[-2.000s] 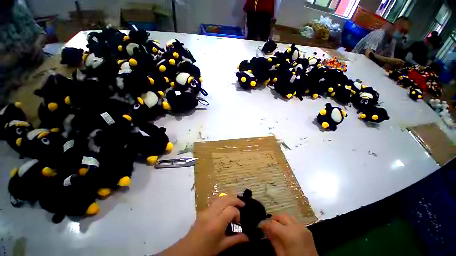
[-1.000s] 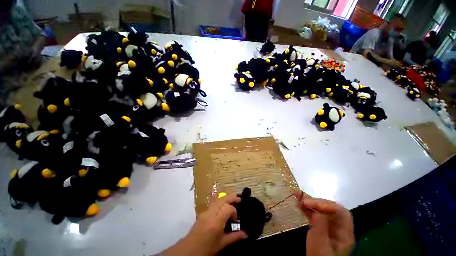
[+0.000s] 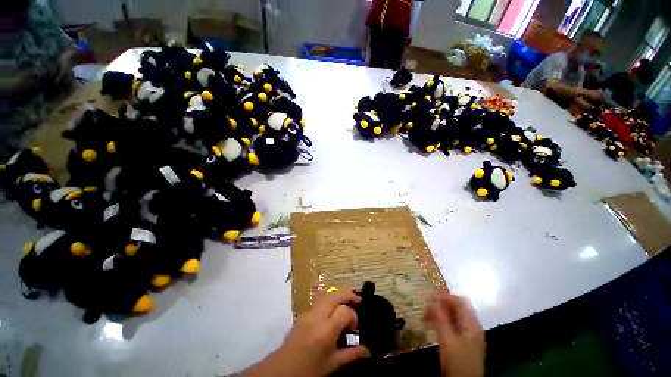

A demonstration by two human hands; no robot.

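A black plush penguin (image 3: pixel 379 322) lies at the near part of the brown cardboard pad (image 3: pixel 360 247), with a small white label (image 3: pixel 352 339) on its near side and a bit of yellow at its far left. My left hand (image 3: pixel 324 335) grips its left side. My right hand (image 3: pixel 458 324) is a little right of the toy, over the pad's right edge, and blurred. Its fingertips are close together, but no needle or thread can be made out. The seam is hidden. Silver thread snips (image 3: pixel 263 241) lie just left of the pad.
A large heap of penguins (image 3: pixel 140 184) fills the left of the white table (image 3: pixel 353 177). A smaller pile (image 3: pixel 456 121) lies across the table, with one toy (image 3: pixel 491 180) apart. Another cardboard (image 3: pixel 638 221) is at the right. People (image 3: pixel 563 74) are at the far side.
My right hand first moved out right with a dark thread drawn from the toy, then came back a little nearer. My left hand stays on the toy. The view shifted slightly.
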